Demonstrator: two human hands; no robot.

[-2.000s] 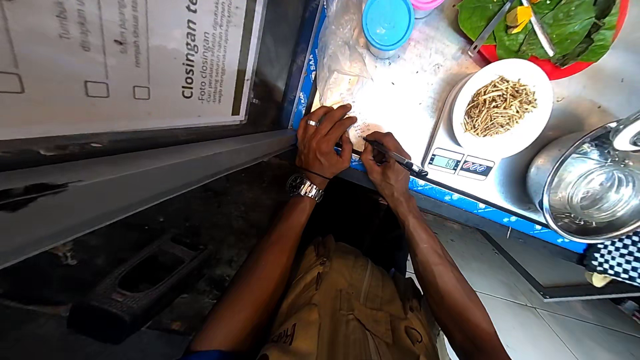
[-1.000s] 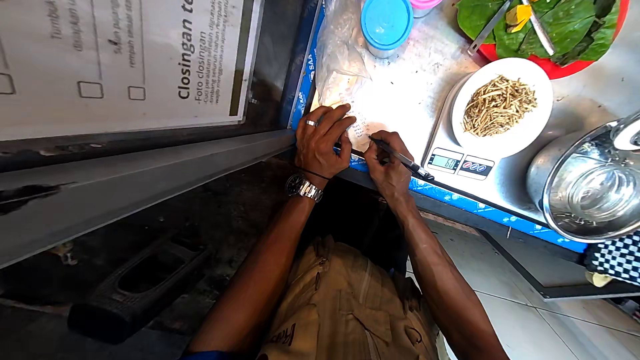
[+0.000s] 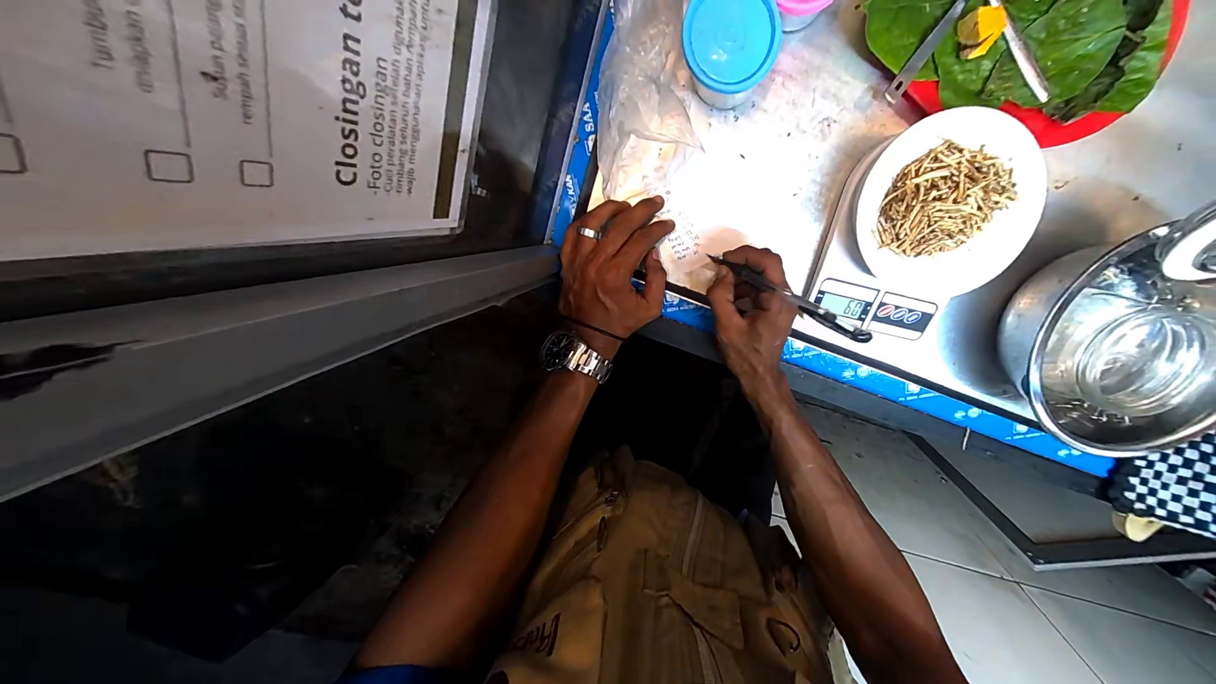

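Observation:
My right hand grips a black pen, its tip on a small paper that bears handwriting. Flat on the paper's left part lies my left hand, with a ring and a metal wristwatch; nothing shows in its grip. To the right, a white bowl of thin dried brown sticks rests on a digital kitchen scale with a lit display. Beyond my hands stand a clear plastic bag and a tub with a blue lid.
A steel pot holding a clear glass vessel stands at the right. Behind the scale, a red tray carries green leaves and metal utensils. A printed sheet and a grey metal rail lie to the left. Blue tape lines the table edge.
My right hand has shifted slightly with the pen, whose tip stays at the paper. My left hand remains in about the same place.

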